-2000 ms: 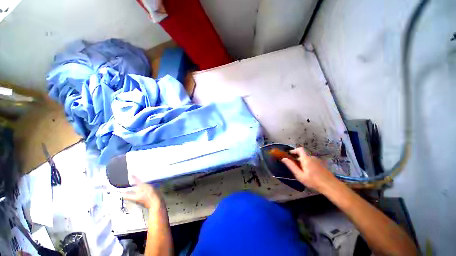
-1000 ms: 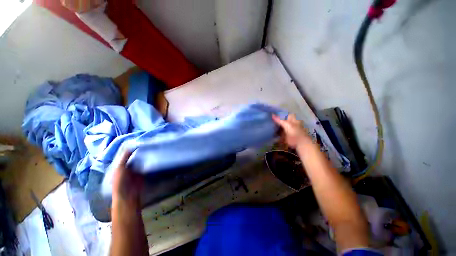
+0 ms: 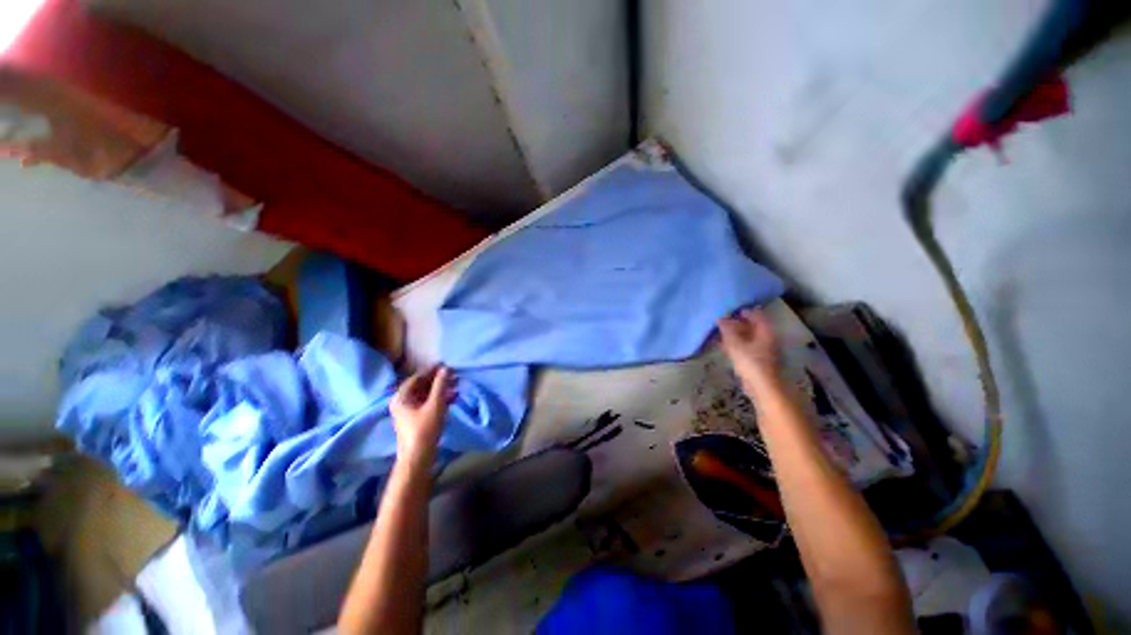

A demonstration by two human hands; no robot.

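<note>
A light blue garment piece (image 3: 608, 267) lies spread flat on the back right of the white-covered table. My left hand (image 3: 422, 403) pinches its near left corner. My right hand (image 3: 749, 345) pinches its near right corner. The grey sleeve board (image 3: 509, 502) lies bare in front of my left hand, partly behind my left forearm. The steam iron (image 3: 726, 478), with its orange-brown handle, rests on the table left of my right forearm.
A crumpled blue cloth pile (image 3: 186, 385) is at the left, with a blue padded board (image 3: 326, 301) behind it. Red cloth (image 3: 285, 174) hangs behind the table. A hose (image 3: 961, 298) curves down the right wall. The table (image 3: 620, 434) is stained.
The blue piece has moved off the sleeve board and been laid flat at the back of the table. Both hands have moved with it; my right hand had earlier let go of the iron.
</note>
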